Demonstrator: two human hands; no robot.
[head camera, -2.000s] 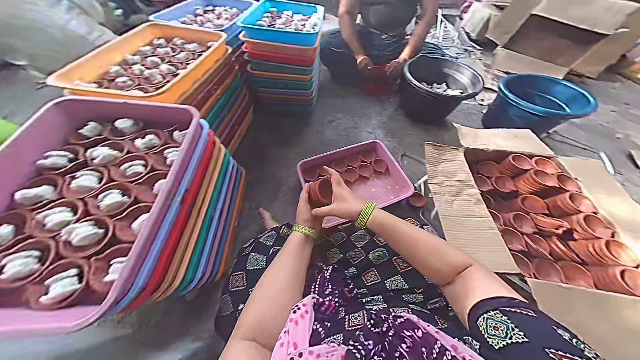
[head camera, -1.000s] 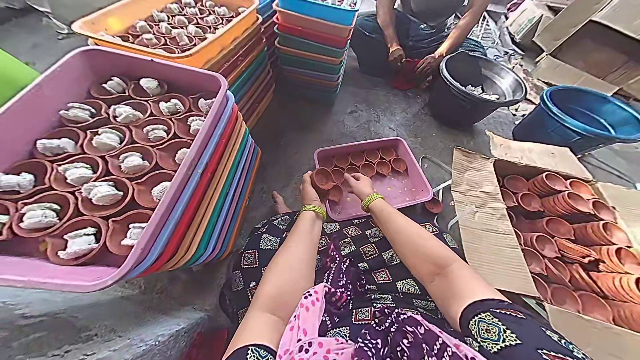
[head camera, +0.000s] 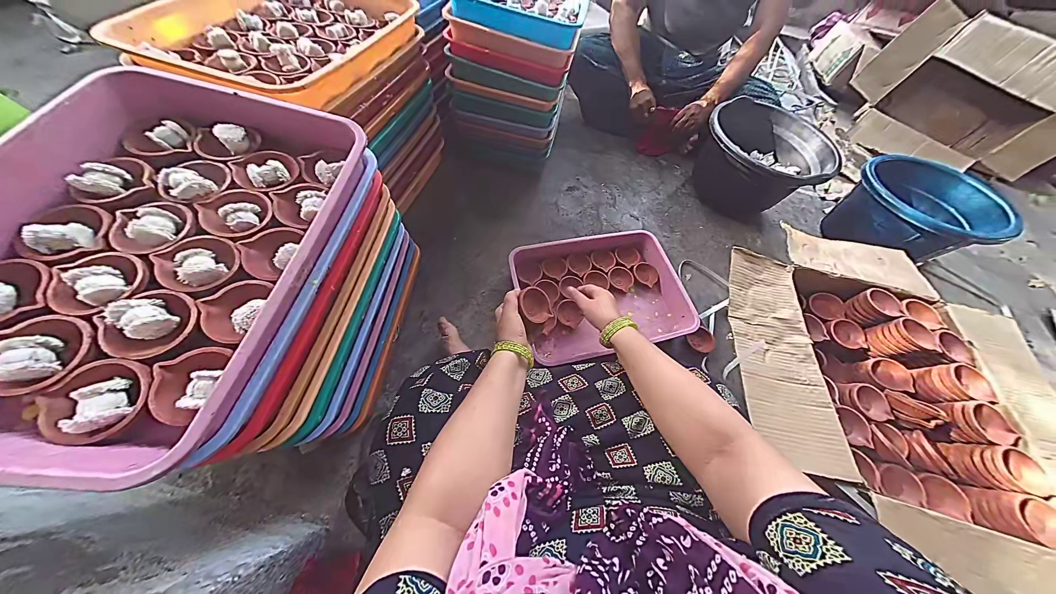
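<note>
A pink plastic tray (head camera: 670, 318) rests in front of my crossed legs, with rows of small red clay lamps (head camera: 620, 279) in its far part. My left hand (head camera: 510, 318) is shut on a clay lamp cup (head camera: 535, 304) at the tray's left side; whether more cups are nested under it cannot be told. My right hand (head camera: 596, 304) reaches over the tray, its fingertips at a clay lamp in the rows; its grip is partly hidden. One loose clay lamp (head camera: 701, 340) lies on the floor by the tray's right corner.
An open cardboard box (head camera: 771, 363) of stacked clay lamps stands at right. Stacked trays, the top one pink (head camera: 346, 136) with lamps holding white lumps, rise at left. Beyond are an orange tray (head camera: 322, 95), a black tub (head camera: 738, 177), a blue tub (head camera: 916, 219) and a seated person (head camera: 701, 49).
My hands were together around a stack of clay lamps two seconds ago; they are now apart. More lamps sit in the nearer part of the tray's rows.
</note>
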